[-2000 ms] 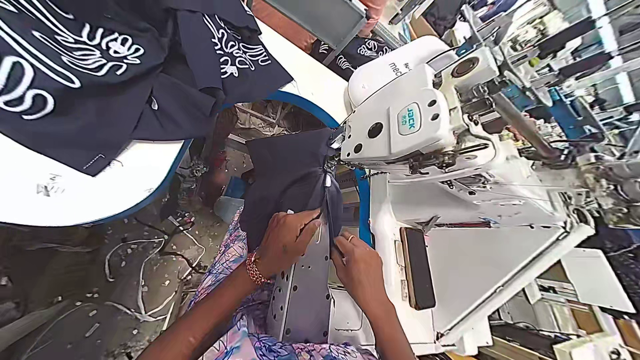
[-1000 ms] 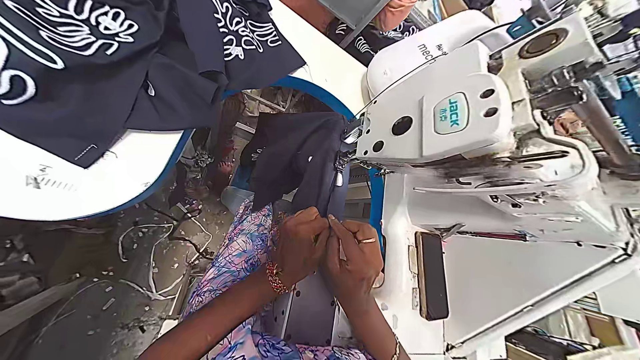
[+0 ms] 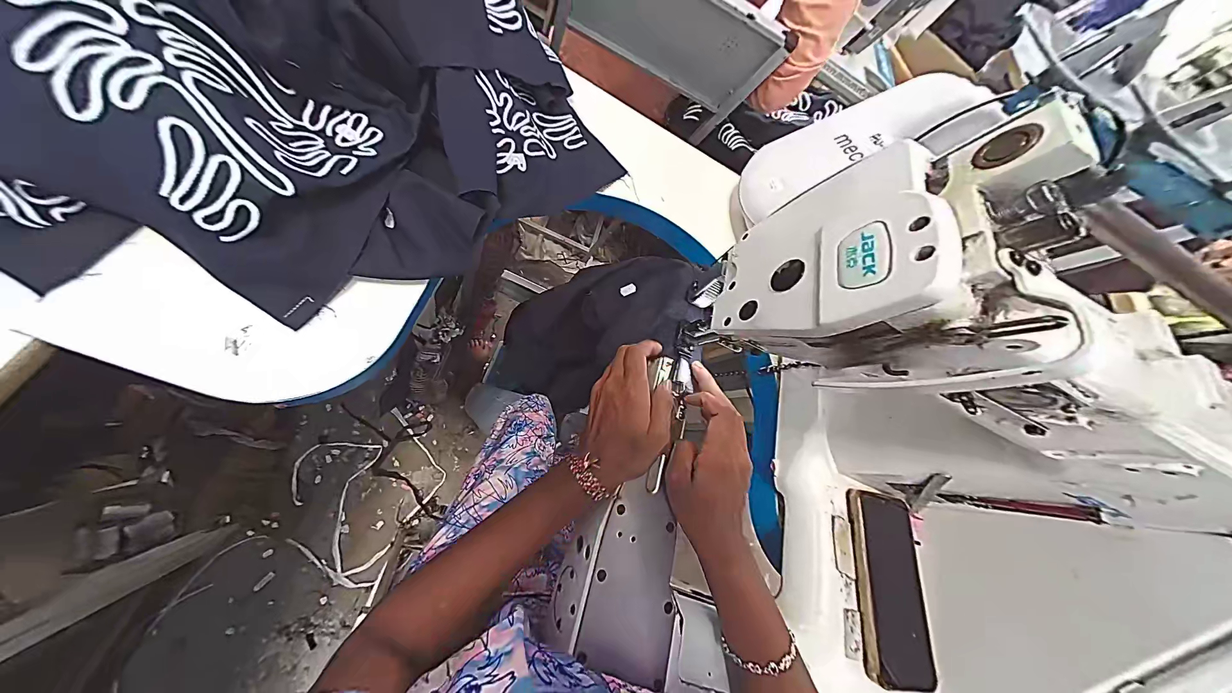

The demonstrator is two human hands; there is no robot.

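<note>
A dark navy fabric piece (image 3: 597, 322) hangs around the arm of a white Jack industrial sewing machine (image 3: 847, 260), its edge under the needle area. My left hand (image 3: 626, 414), with a beaded bracelet, grips the near edge of the fabric just in front of the presser foot (image 3: 688, 337). Close beside it on the right, my right hand (image 3: 710, 452) pinches the same edge. The metal-plated machine arm (image 3: 626, 568) with round holes runs toward me beneath both hands. What lies under my fingers is partly hidden.
Navy garment pieces with white embroidery (image 3: 241, 125) lie on a white table with a blue rim (image 3: 289, 356) at left. A smartphone (image 3: 890, 587) rests on the machine bed at right. Thread and scraps litter the floor (image 3: 318, 539). Another person's arm (image 3: 804, 48) shows at the top.
Both hands have moved up the machine arm, close to the presser foot. The fabric that lay along the arm now bunches at the far left of the needle area. The view has shifted nearer.
</note>
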